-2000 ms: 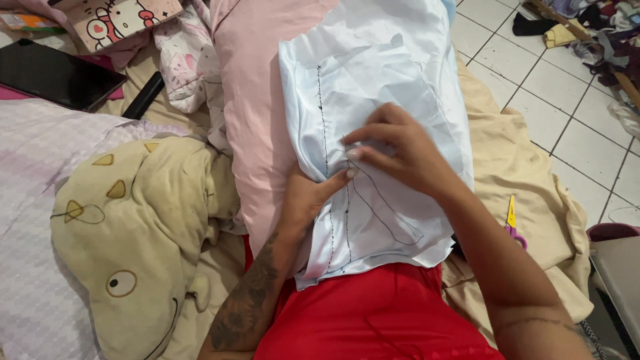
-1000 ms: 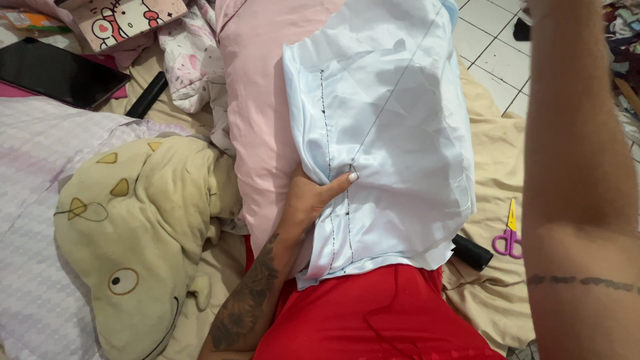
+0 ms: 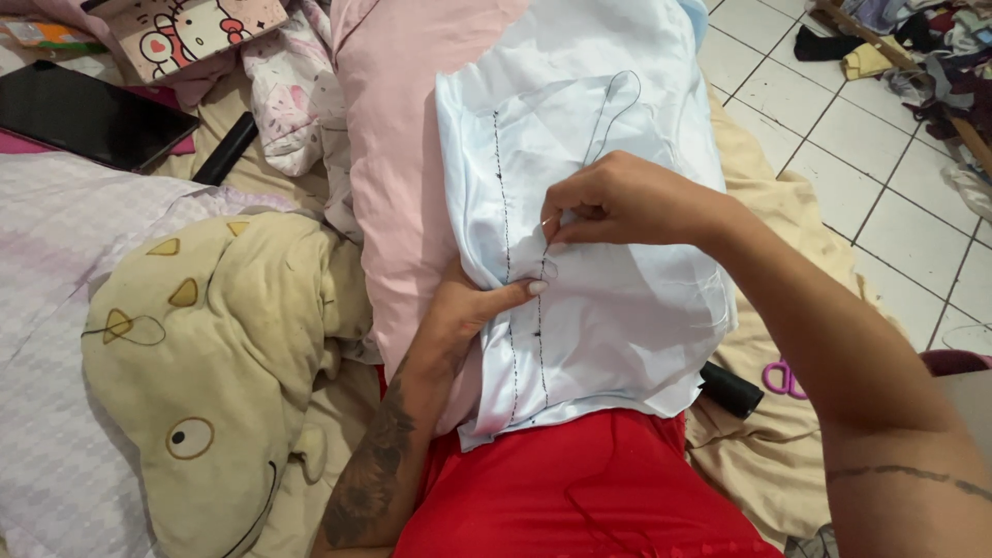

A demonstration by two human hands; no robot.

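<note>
Light blue satin fabric (image 3: 620,325) lies over a pink pillow (image 3: 403,155) on my lap, with two rows of dark stitches running lengthwise. My left hand (image 3: 480,306) grips the fabric's left part, thumb on top beside the right-hand stitch row and fingers hidden beneath. Above that thumb, my right hand (image 3: 601,205) pinches what looks like a sewing needle (image 3: 547,246) at the stitch row. Dark thread (image 3: 637,87) loops over the fabric beyond the right hand, and a small thread loop lies near the left thumb. At right, purple-handled scissors (image 3: 783,380) are partly hidden by my right forearm.
A black cylinder, perhaps a thread spool (image 3: 732,390), rests by the fabric's lower right edge. On the left are a dinosaur-shaped plush (image 3: 217,372), a dark-screened device (image 3: 93,116), a black tube (image 3: 226,147) and a cartoon-printed box (image 3: 198,35). Clothes (image 3: 930,77) lie on the tiled floor.
My right hand, raised out of view at the top right a second ago, is back low over the stitch row. The left hand keeps its hold on the fabric.
</note>
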